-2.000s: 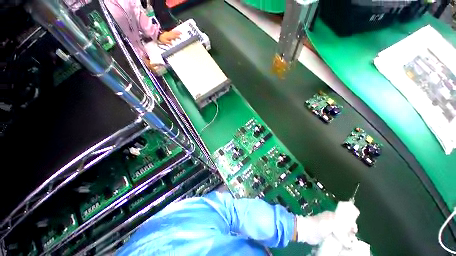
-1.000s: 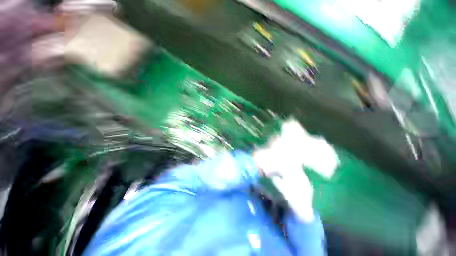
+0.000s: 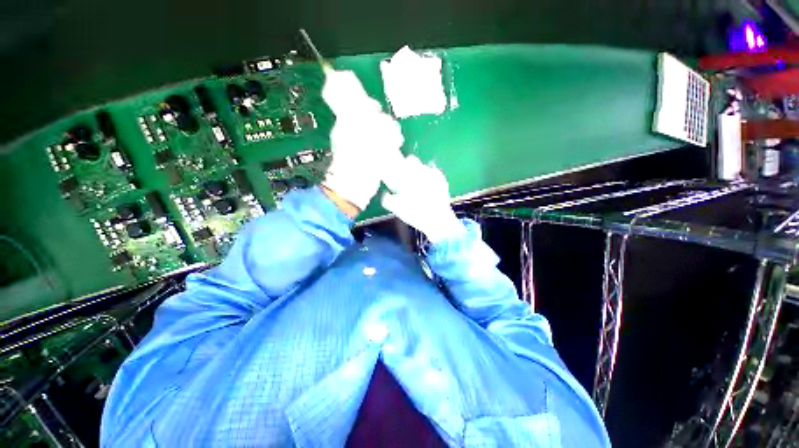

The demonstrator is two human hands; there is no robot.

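A white glue tube [image 3: 343, 87] points up and left, its thin needle ending over the dark belt. My left hand [image 3: 350, 162], in a white glove, is closed around the tube. My right hand [image 3: 422, 199], also gloved, meets my left hand at its lower right. The gloves and tube merge in glare, so the right fingers and the tube's rear end cannot be made out. A white cloth or paper [image 3: 415, 83] lies on the green mat [image 3: 543, 109], right of the needle, apart from my hands.
Green circuit boards [image 3: 184, 127] lie in rows on the mat at the left. The dark belt [image 3: 193, 35] runs along the top. A white slotted tray [image 3: 682, 101] stands at the mat's right end. Metal wire racks [image 3: 613, 306] are at lower right, with red bins [image 3: 771, 83] beyond.
The view has swung right and down, bringing my torso, the cloth and the slotted tray into sight. The coworker has left the picture. The tube is still in my hands.
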